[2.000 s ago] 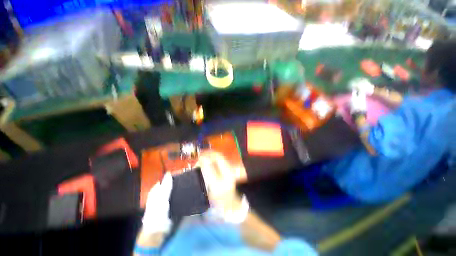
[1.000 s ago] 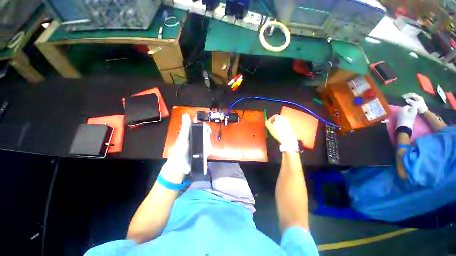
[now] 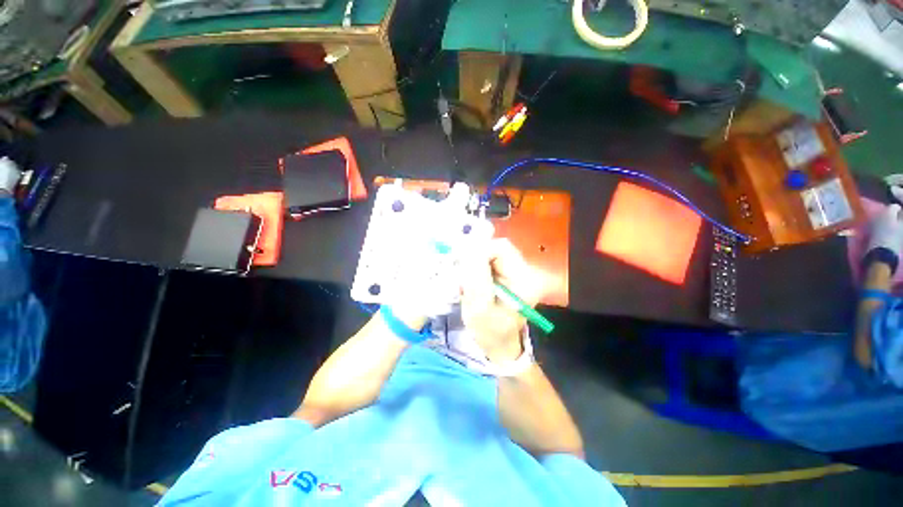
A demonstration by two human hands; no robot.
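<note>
A set-top box (image 3: 391,233) is turned with its pale underside up, with dark round feet at its corners, over the left part of the orange-brown fixture board (image 3: 547,233). My gloved left hand (image 3: 428,297) holds the box at its near edge; glove and box merge in the glare. My right hand (image 3: 500,297) holds a green pen (image 3: 527,309) over the box's right side. The pen's tip is hidden by the hand. The connector block (image 3: 475,203) shows partly at the board's back edge, behind the box.
Two black boxes (image 3: 317,182) (image 3: 220,239) lie on red pads at left. A foam pad (image 3: 650,231), remote control (image 3: 725,277) and orange test box (image 3: 782,188) are at right. A blue cable (image 3: 604,168) curves behind the board. Parts of people show at both sides.
My left hand has turned the box from on edge to underside up. My right hand has moved left from beside the foam pad to the box and now holds the green pen.
</note>
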